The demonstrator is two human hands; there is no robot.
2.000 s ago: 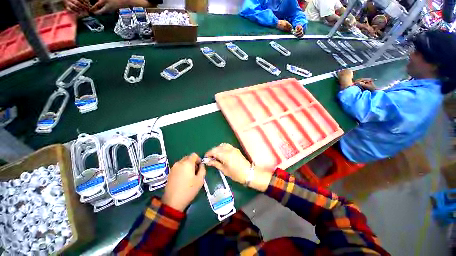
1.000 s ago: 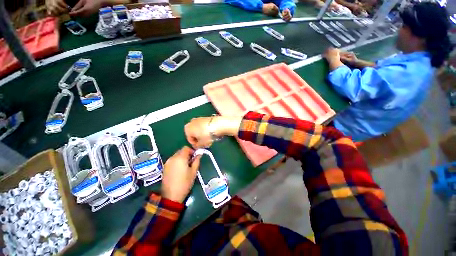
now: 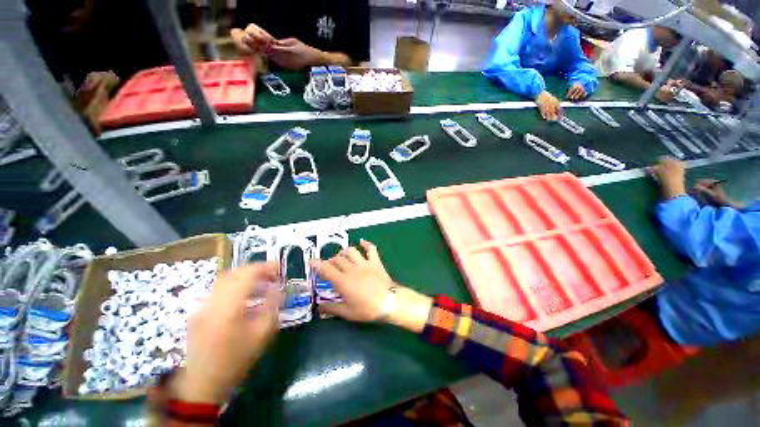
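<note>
Several white oval frames with blue-and-white bands [image 3: 296, 288] stand in an overlapping group beside the cardboard box. My right hand [image 3: 357, 282] is at the right side of this group, fingers apart and fingertips on or just over the frames; whether it grips one is unclear. My left hand [image 3: 233, 321] is blurred, between the box's right edge and the group, and partly covers both; its grip cannot be made out. The open cardboard box [image 3: 223, 250] holds many small white ring-like fittings [image 3: 137, 321].
A salmon-red compartment tray [image 3: 542, 250] lies at right. Another group of frames [image 3: 46, 321] stands left of the box. Frames [image 3: 385, 178] lie scattered on the green belt [image 3: 467, 171]. A metal upright [image 3: 92, 142] crosses at left. Workers sit across the line and at right.
The view has turned left. The frame worked on is no longer between my hands, and an additional frame lies on the near belt. Both hands have moved to the group beside the box.
</note>
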